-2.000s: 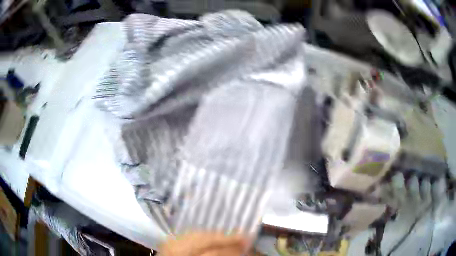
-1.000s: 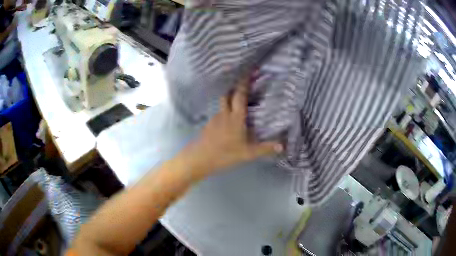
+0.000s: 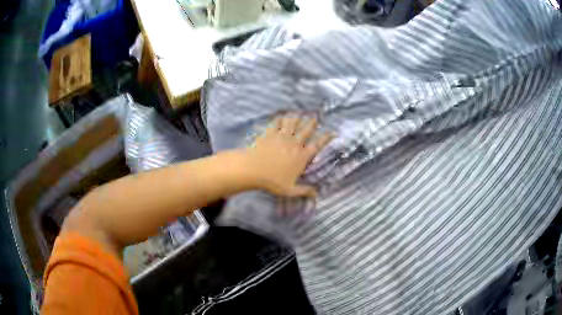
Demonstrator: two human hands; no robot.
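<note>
The large striped white-and-grey garment [image 3: 419, 184] fills the middle and right of the view, spread and folded, with its lower part hanging over a dark area. My left hand [image 3: 286, 151] reaches in from the lower left, bare, palm down on the cloth, its fingers and thumb spread. No closed grip on the cloth shows. My right hand is not in view. The garment hides what lies under it.
At the lower left, an open bin [image 3: 203, 227] holds striped cloth [image 3: 148, 138]. A wooden box [image 3: 71, 71] and a blue bin [image 3: 120, 21] stand beyond. A white table [image 3: 179, 61] with part of a machine [image 3: 237, 11] is at the top.
The view has turned left and down, bringing the bin into fuller view. The garment has shifted from raised at the upper right to spread across the middle and right. My left hand stays against it.
</note>
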